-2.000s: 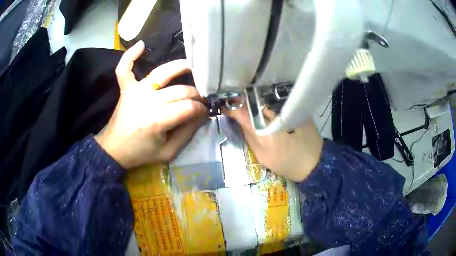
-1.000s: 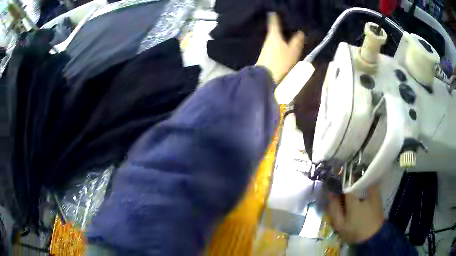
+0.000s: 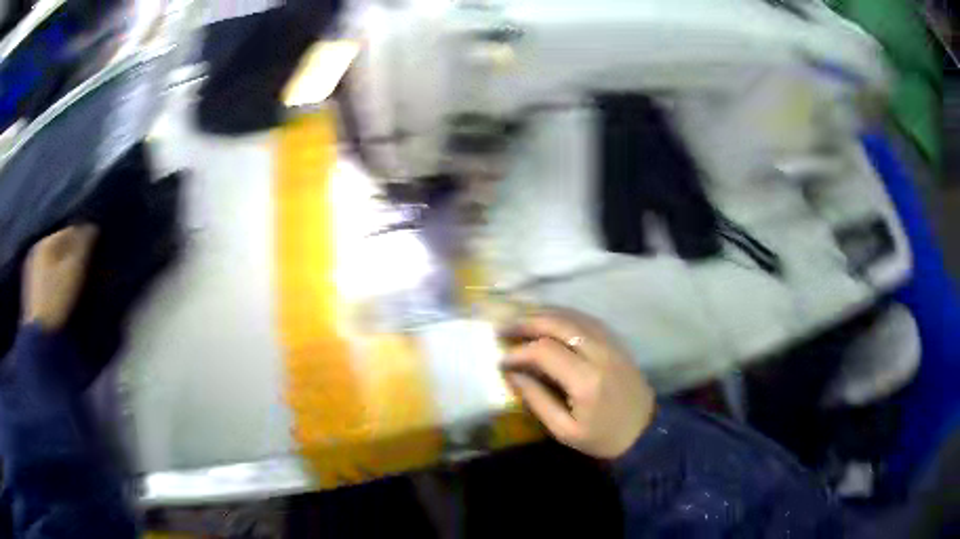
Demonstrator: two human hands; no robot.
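The picture is blurred. My left hand [image 3: 58, 276] is at the far left, against a dark garment panel [image 3: 142, 237]; whether its fingers grip the cloth cannot be told. My right hand [image 3: 590, 387] is over the table's front edge, right of the yellow tape, with fingers loosely curled, thumb apart and no cloth seen in it. The white sewing machine head [image 3: 411, 84] stands at top centre; no cloth can be made out clearly under its needle area. Black strips [image 3: 630, 174] lie on the bed to the right of the needle.
Yellow tape [image 3: 303, 242] runs down the white table [image 3: 211, 347]. More black cloth [image 3: 247, 63] lies at the upper left, beside a pale rectangular piece [image 3: 321, 72]. Slim dark snips [image 3: 747, 247] lie right of the strips. A blue surface [image 3: 926, 316] is at the right edge.
The view has swung. My left hand has gone from the cloth behind the machine to the dark cloth at far left. My right hand has left the needle area for the table's front edge.
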